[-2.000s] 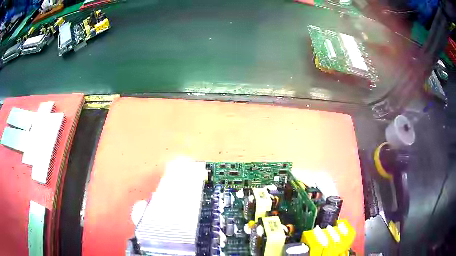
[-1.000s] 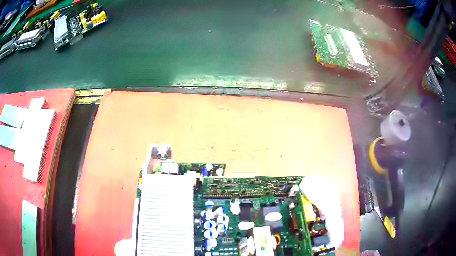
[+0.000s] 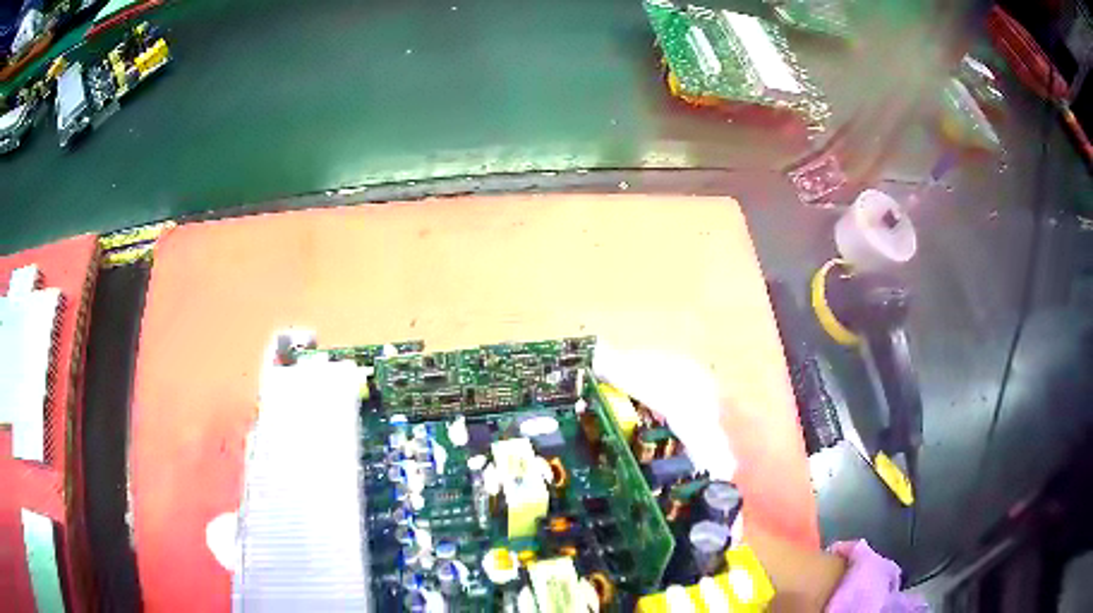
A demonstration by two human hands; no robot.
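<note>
A green circuit board (image 3: 503,479) is low in the picture over the orange-red mat (image 3: 479,263), component side up. A long ribbed white heatsink (image 3: 300,491) runs along its left side. Yellow blocks and dark capacitors are at its lower right. My right hand (image 3: 689,401), in a white glove, holds the board's right side; its fingers are partly hidden behind parts and washed out by glare. A bare wrist and a purple cuff show below. Of my left hand (image 3: 223,539) only a white-gloved tip shows against the heatsink's left side.
A black handheld scanner (image 3: 887,347) with yellow ring and a round white pot (image 3: 875,230) lie right of the mat. Another green board (image 3: 737,60) and more assemblies (image 3: 108,82) lie on the green conveyor. White strips (image 3: 30,359) lie on the left mat. A blurred figure is at upper right.
The board first turned flatter, then tilted again so its upright parts show; it now appears further left. The view has shifted right. My right wrist and purple cuff have come into view.
</note>
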